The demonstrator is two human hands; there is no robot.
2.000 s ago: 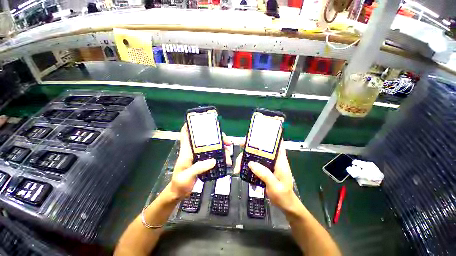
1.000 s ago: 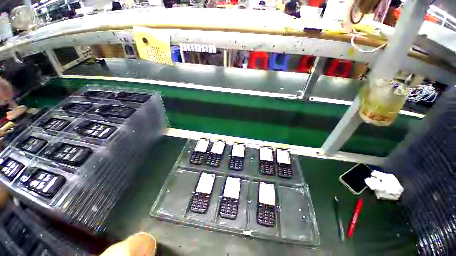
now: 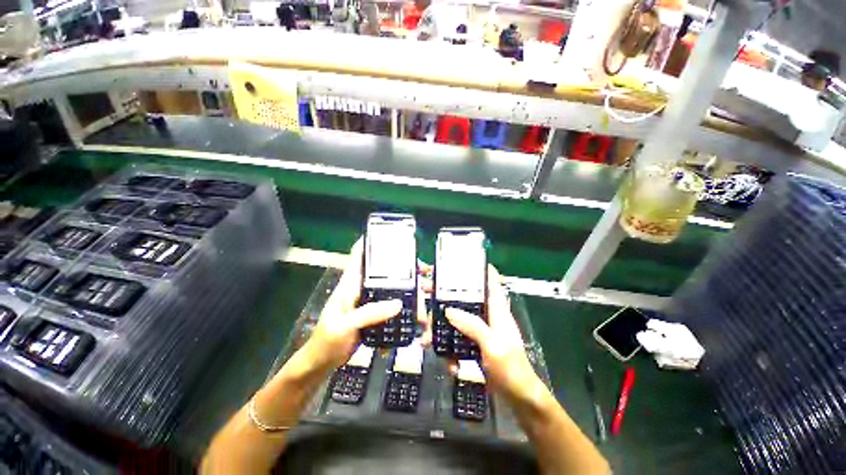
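My left hand [image 3: 339, 325] holds a black keypad phone [image 3: 390, 264] upright, its screen lit white, my thumb on its keys. My right hand [image 3: 501, 334] holds another keypad phone [image 3: 460, 278] beside it, also lit white, my thumb on its keys. Below them is the clear blister tray [image 3: 515, 422]. Its near row shows three keypad phones, at left [image 3: 352, 380], middle [image 3: 404, 385] and right [image 3: 469, 394]. My hands and the held phones hide most of the tray's far row.
Stacked loaded trays [image 3: 218, 269] stand at left, and dark ribbed stacked trays [image 3: 775, 325] at right. A red marker [image 3: 624, 399], a dark pen [image 3: 595, 401], a flat slab [image 3: 620, 333] and a white wad [image 3: 674, 344] lie right. A cloudy cup [image 3: 660, 206] hangs on the post.
One second ago both held phones were out of my hands and only a fingertip showed at the bottom edge. Now both hands are over the tray, each holding a lit phone. The view has shifted.
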